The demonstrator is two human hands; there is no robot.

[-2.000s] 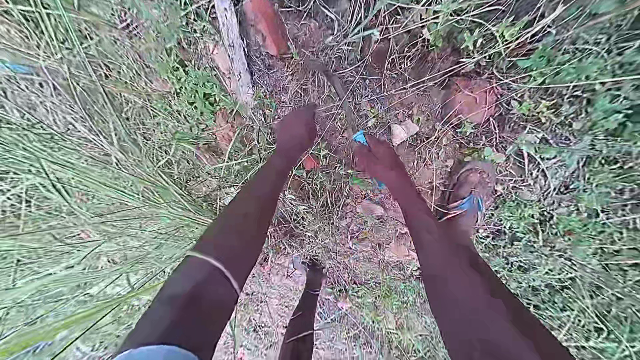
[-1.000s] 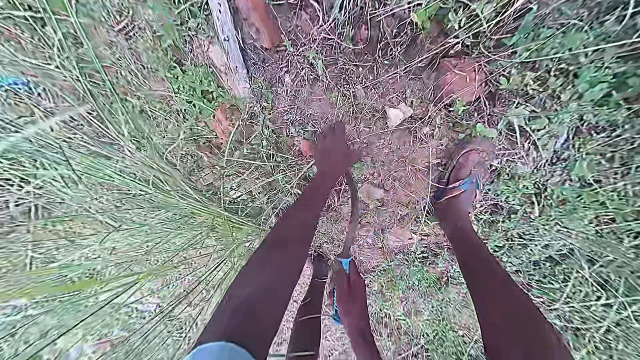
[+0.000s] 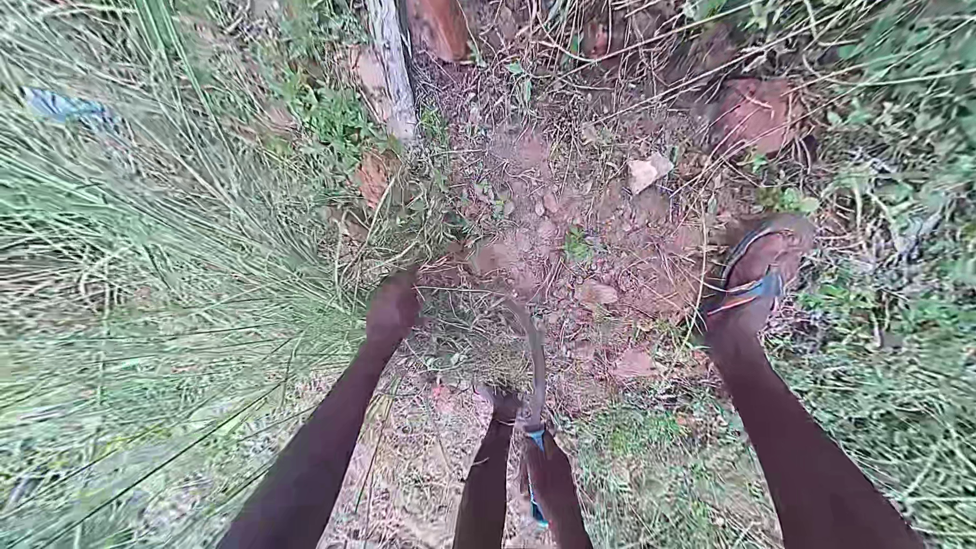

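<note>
My right hand is closed around the blue handle of a sickle at the lower middle. The curved metal blade points up and away, its tip bending left beside a heap of loose grass. My left hand is a fist left of that heap, at the edge of the tall grass. Thin stems run out from it to the right; its fingers are blurred and partly hidden.
One foot in a strapped sandal stands at right; the other foot is close to my right hand. A weathered wooden post, reddish stones and a pale stone lie ahead. Blue litter sits in the grass at far left.
My left hand has moved left from the middle of the soil to the grass, its spread fingers now closed. Two seconds ago the sickle was farther forward; my right hand has drawn it back.
</note>
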